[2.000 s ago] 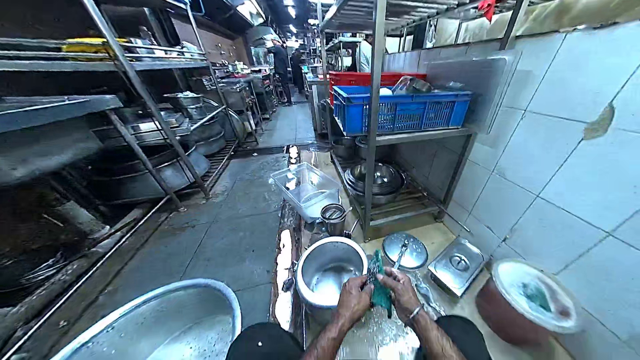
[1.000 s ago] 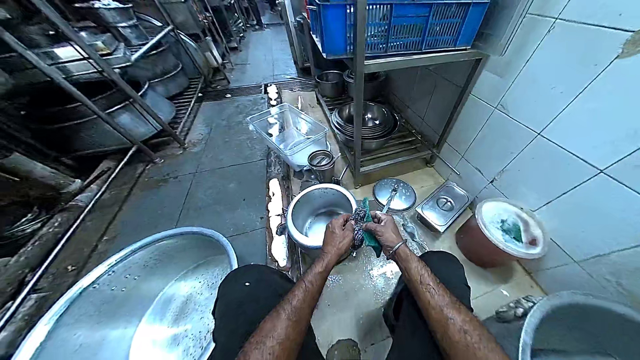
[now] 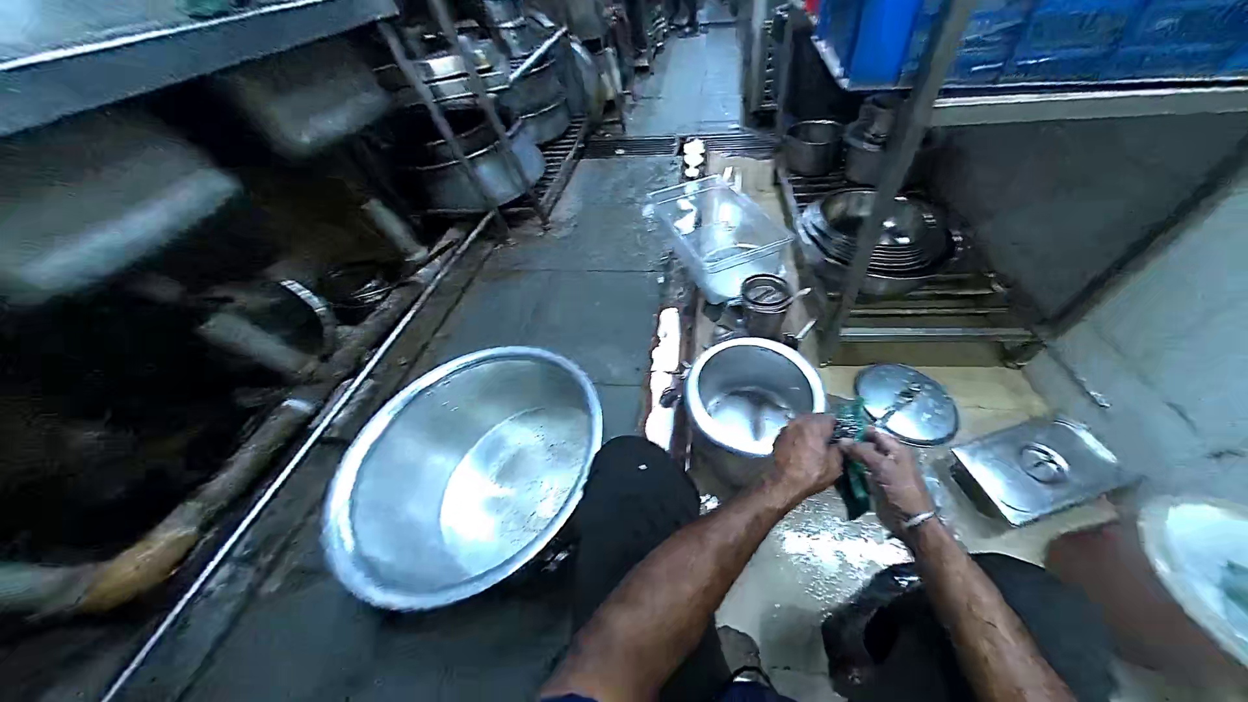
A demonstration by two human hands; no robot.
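Note:
My left hand (image 3: pixel 807 454) is closed on a metal scouring pad (image 3: pixel 846 421), just off the right rim of a deep metal pot (image 3: pixel 721 439). My right hand (image 3: pixel 889 476) grips a green scrubbing cloth (image 3: pixel 854 487) that hangs below the fingers, against the pad. Both hands meet over the wet floor. A round metal lid (image 3: pixel 907 402) lies beyond my right hand, and a rectangular steel pan lid with a recessed handle (image 3: pixel 1041 472) is to its right. A large metal basin (image 3: pixel 390 507) stands left of my knee.
Behind the pot are a metal cup (image 3: pixel 766 304) and a clear plastic container (image 3: pixel 721 230). A rack at the right holds stacked steel bowls (image 3: pixel 877 239) and a blue crate (image 3: pixel 1092 44). A bucket (image 3: pixel 1170 565) stands at the right edge; racks with large pots (image 3: pixel 478 171) line the left.
The view has swung to the left. Both hands stay together beside the pot, with the pad and the green cloth between them.

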